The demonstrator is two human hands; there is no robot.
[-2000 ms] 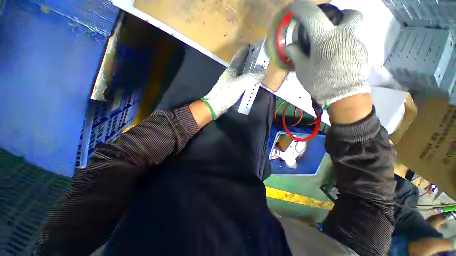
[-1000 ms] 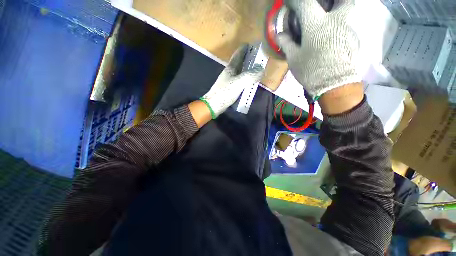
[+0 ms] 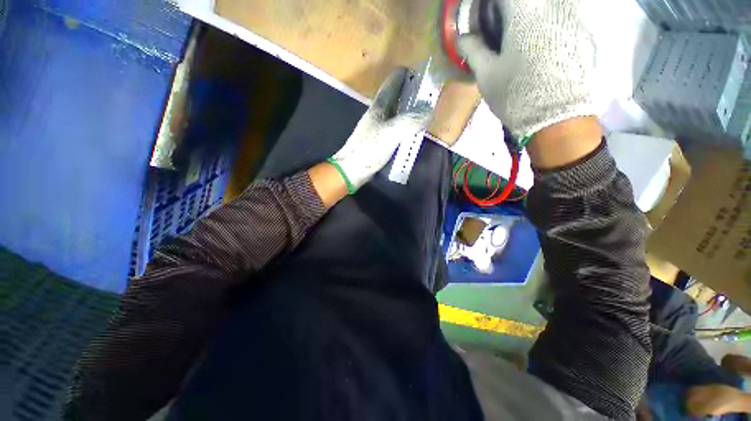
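Note:
My left hand (image 3: 375, 144), in an off-white glove with a green cuff edge, grips a pale grey sheet-metal housing (image 3: 403, 156) at the bench edge. A narrow side with a row of small holes shows; the glove hides part of it. My right hand (image 3: 543, 66), gloved, is closed around the air sander (image 3: 452, 34) above and to the right of the housing. The sander's red-rimmed pad faces left and is blurred. It looks apart from the housing, with a small gap. The upper part of the sander is cut off by the top edge.
Brown cardboard pad (image 3: 305, 33) lies on the white-topped bench. Stacked grey housings (image 3: 688, 78) and a brown shipping carton (image 3: 708, 222) are at right. A red air hose (image 3: 492, 200) loops above a blue bin (image 3: 515, 261) holding pale discs. A blue surface (image 3: 74, 148) fills the left. Another person's arm (image 3: 716, 399) shows lower right.
My right hand and the sander have moved left and up since two seconds ago. The red hose loop has shifted. My left hand and the housing have barely moved.

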